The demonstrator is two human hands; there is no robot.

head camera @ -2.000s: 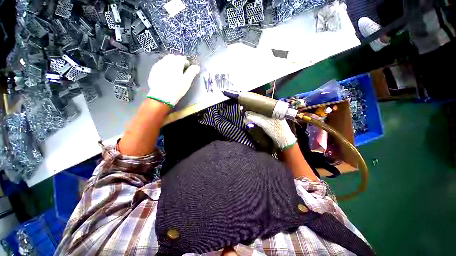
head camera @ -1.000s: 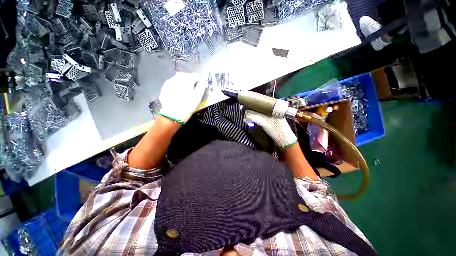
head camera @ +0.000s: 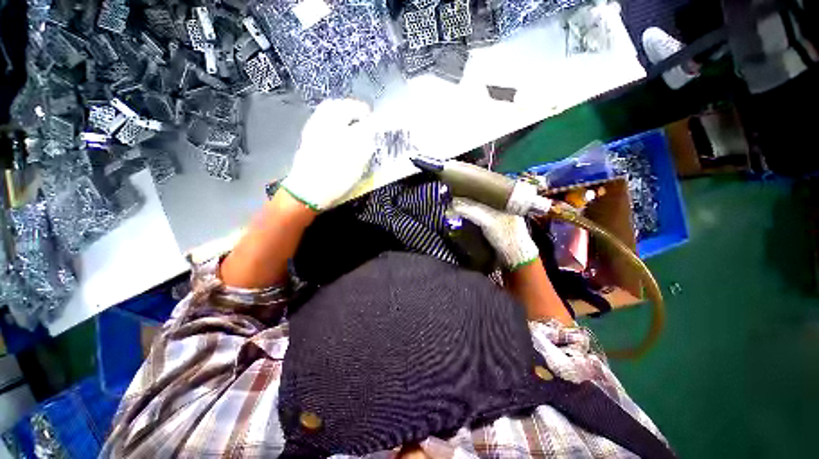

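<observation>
My left hand [head camera: 332, 154], in a white knit glove with a green cuff edge, is over the table's near part. Its fingers are bunched beside a small cluster of thin silver pins or screws [head camera: 391, 145]; whether it holds anything is hidden. A dark part [head camera: 273, 188] shows partly beside its wrist at the table edge. My right hand [head camera: 499, 231], also gloved, is closed around the grey-beige air driver [head camera: 480, 183] from below. The driver is roughly level, its dark tip pointing left near the table edge, right of the cluster. Striped cloth [head camera: 409, 215] lies below the tip.
Dark perforated parts [head camera: 215, 134] and a silver heap [head camera: 337, 49] cover the table's far side. A small dark plate [head camera: 503, 93] lies near its edge. The yellow-brown hose [head camera: 660, 309] curves right, past a cardboard box [head camera: 620, 224] and blue bin [head camera: 678, 197]. A person's shoe [head camera: 664, 54] shows upper right.
My left hand has moved from the silver heap's edge back towards the pin cluster and me, then slightly away again. The driver has shifted a little to the right.
</observation>
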